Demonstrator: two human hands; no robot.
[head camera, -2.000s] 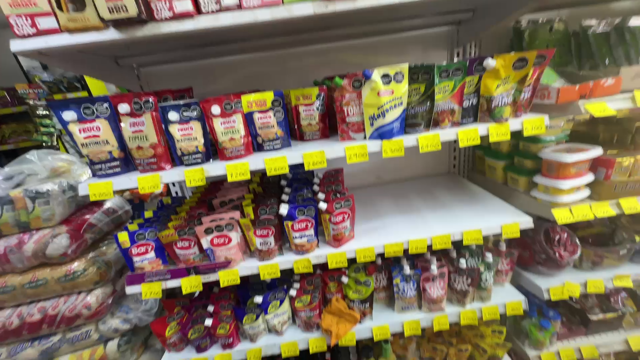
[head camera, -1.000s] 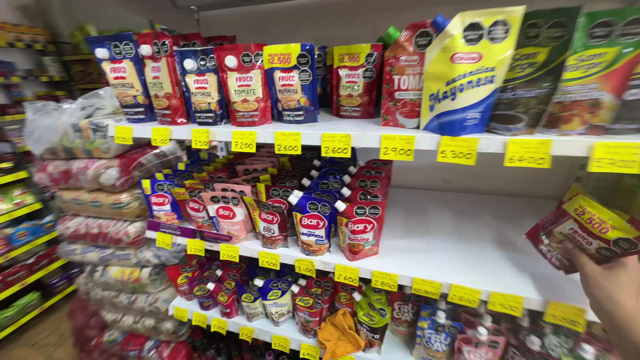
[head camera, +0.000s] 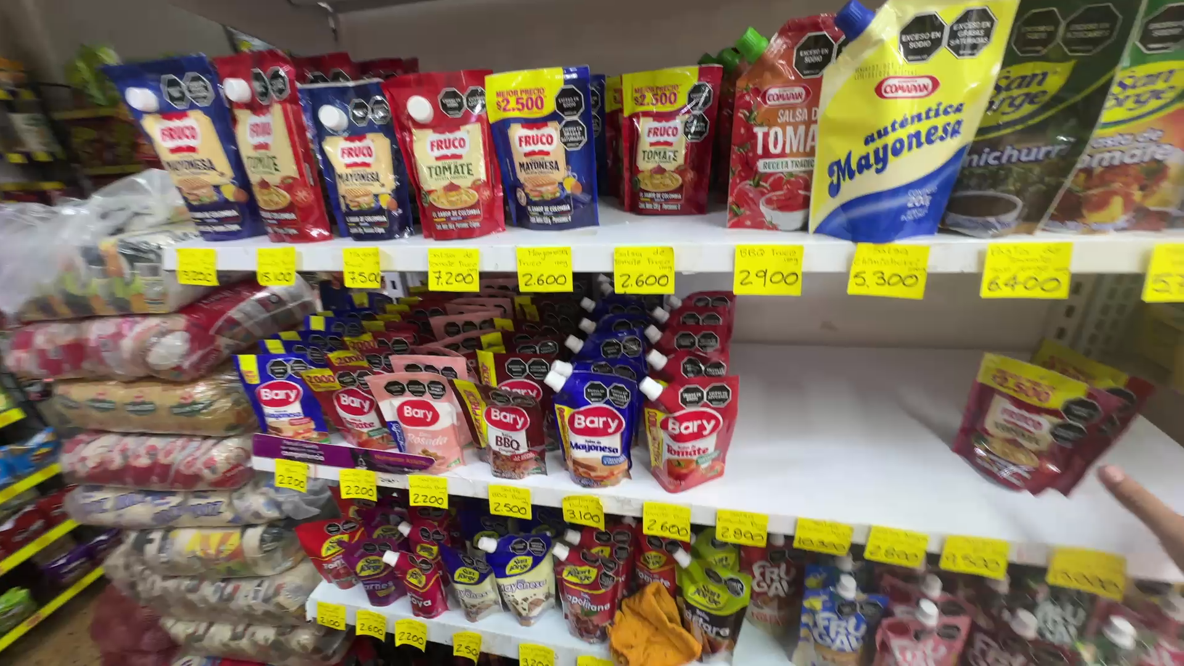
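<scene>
At the right edge, part of my right hand (head camera: 1142, 504) shows with a finger extended, just beside a few dark red Fruco sauce pouches (head camera: 1022, 425). They stand close together on the right part of the white middle shelf (head camera: 832, 435). The hand appears not to hold them; most of it is cut off by the frame, so its grip is unclear. My left hand is out of view. Left of the pouches on this shelf, rows of Bary sauce pouches (head camera: 689, 435) stand with white caps, beside blue Bary mayonnaise pouches (head camera: 595, 430).
Fruco pouches (head camera: 541, 153) and a yellow and blue mayonnaise pouch (head camera: 911, 120) line the upper shelf. Yellow price tags run along the shelf edges. Below, an orange cloth (head camera: 652, 629) lies among San Jorge pouches (head camera: 523, 578). Bagged goods (head camera: 153, 402) are stacked at the left.
One second ago my right hand held the dark red pouches at the right edge; now they stand on the middle shelf with the hand beside them. The view has moved closer to the shelves since two seconds ago.
</scene>
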